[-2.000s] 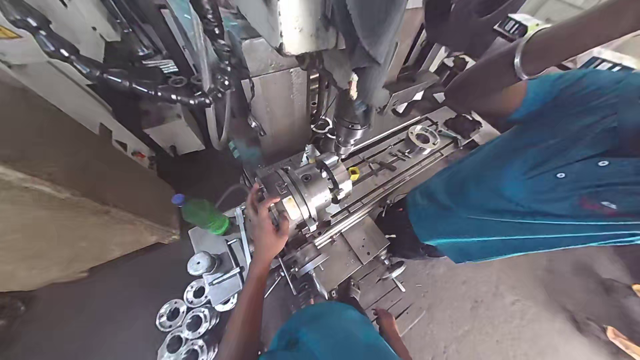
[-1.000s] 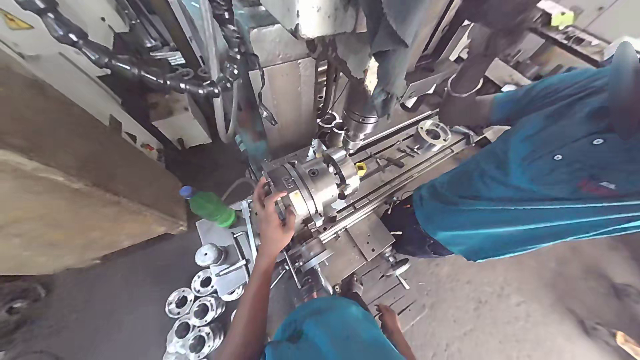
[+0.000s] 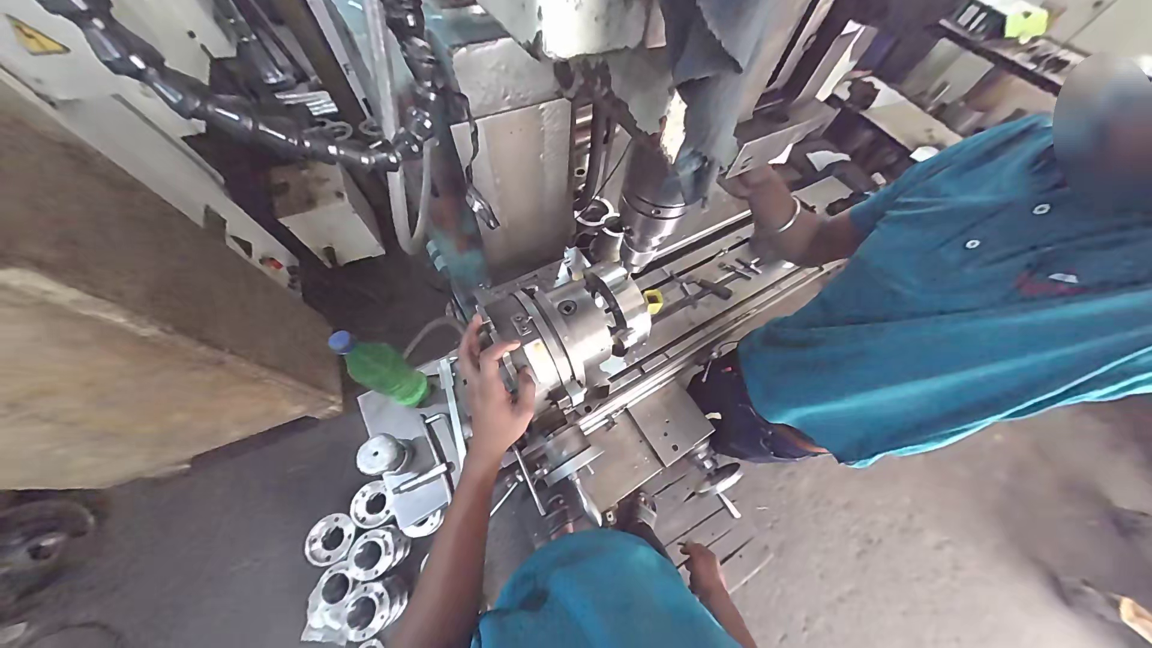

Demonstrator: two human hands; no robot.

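Note:
My left hand (image 3: pixel 497 396) rests with bent, spread fingers against the back end of a round metal indexing head (image 3: pixel 531 337) on a milling machine's table (image 3: pixel 661 369). A chuck (image 3: pixel 585 315) on its front holds a flanged metal ring (image 3: pixel 630 310). The machine's spindle with its tool holder (image 3: pixel 652 211) hangs above and behind the chuck. My right hand (image 3: pixel 704 569) is low beside my body, near the machine's front, below a handwheel (image 3: pixel 718 477); no object shows in it, and its fingers are partly unclear.
Left of the head stand a green bottle (image 3: pixel 387 369) and a metal plate with hex keys (image 3: pixel 421 486). Machined flange rings (image 3: pixel 369 553) are stacked below. A co-worker in a teal shirt (image 3: pixel 945 306) stands at right, one hand (image 3: pixel 765 202) near the machine. Small tools (image 3: pixel 711 286) lie on the table.
The co-worker's braceleted hand has moved lower, toward the machine table. My left hand stays at the indexing head. The view has shifted somewhat.

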